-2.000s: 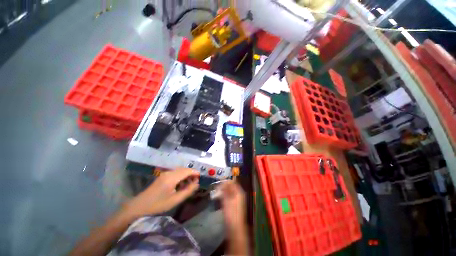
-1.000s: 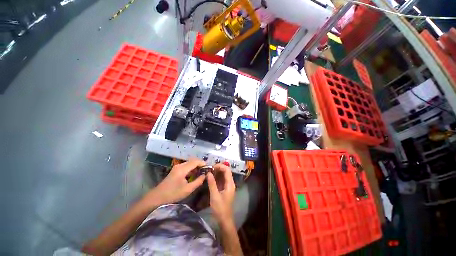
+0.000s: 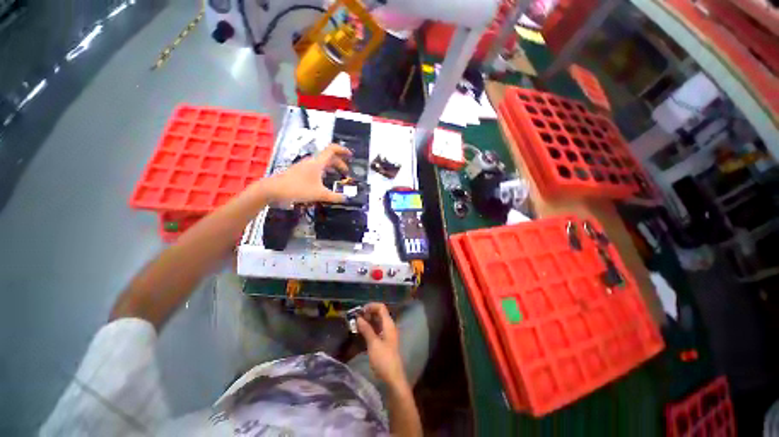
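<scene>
My left hand [image 3: 314, 177] reaches over the black fixture [image 3: 340, 224] on the white machine bed. Its thumb and fingers are spread around a small part [image 3: 347, 189] with a pale top in the fixture; whether they touch it is unclear. My right hand [image 3: 378, 331] is low in front of the machine, pinching a small dark and silvery part [image 3: 354, 319] between thumb and fingers.
A teach pendant [image 3: 408, 224] lies on the bed's right, near a small metal part [image 3: 385, 166]. Red trays stand at left [image 3: 205, 160] and right [image 3: 555, 311], with a round-hole tray [image 3: 574, 145] beyond. A yellow cylinder [image 3: 327, 64] is above.
My left hand has left my right hand and moved up and forward to the fixture. My right hand has moved slightly down, still with a small part. The view has shifted.
</scene>
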